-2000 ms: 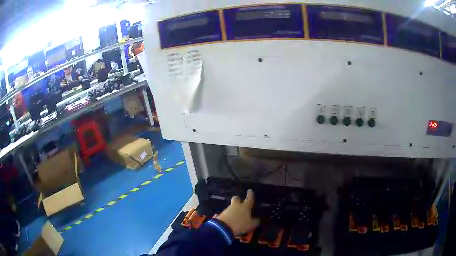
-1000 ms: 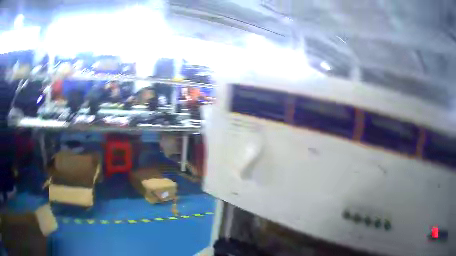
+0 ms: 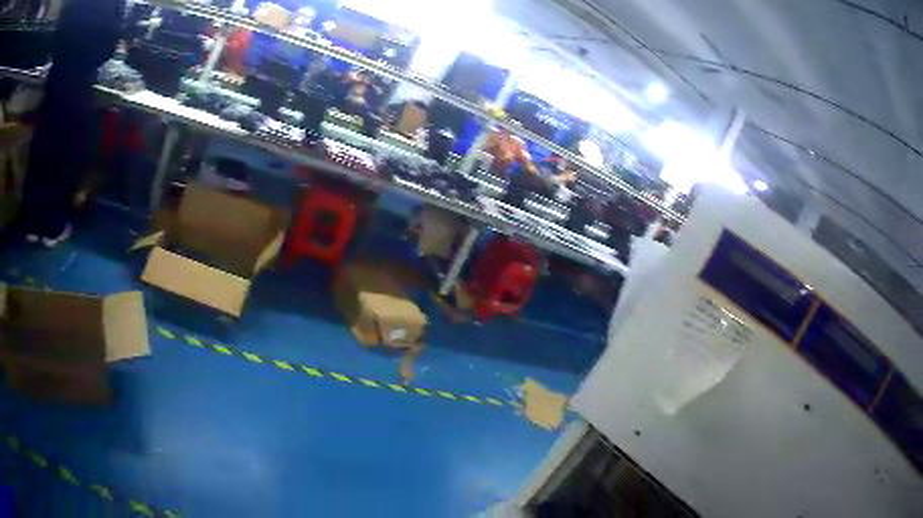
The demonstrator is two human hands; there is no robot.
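Observation:
Neither of my hands is in the picture. The white machine (image 3: 769,430) lies nearest, tilted at the lower right and cut off by the edge. Its upper cover carries dark display panels (image 3: 757,283) with orange borders and a curling paper note (image 3: 703,364). Below the cover, part of a dark opening (image 3: 607,486) shows beside the machine's white ledge (image 3: 552,467). The fixtures cannot be made out.
Open cardboard boxes (image 3: 197,278) and a smaller carton (image 3: 390,320) stand on the blue floor (image 3: 334,445) with yellow-black tape. Red stools (image 3: 322,228) stand under a long, loaded workbench (image 3: 354,160). A person in dark clothes (image 3: 63,126) stands at the far left.
The view has swung left and tilted, so the machine has moved to the lower right. The hand seen over the left fixture two seconds ago is out of view.

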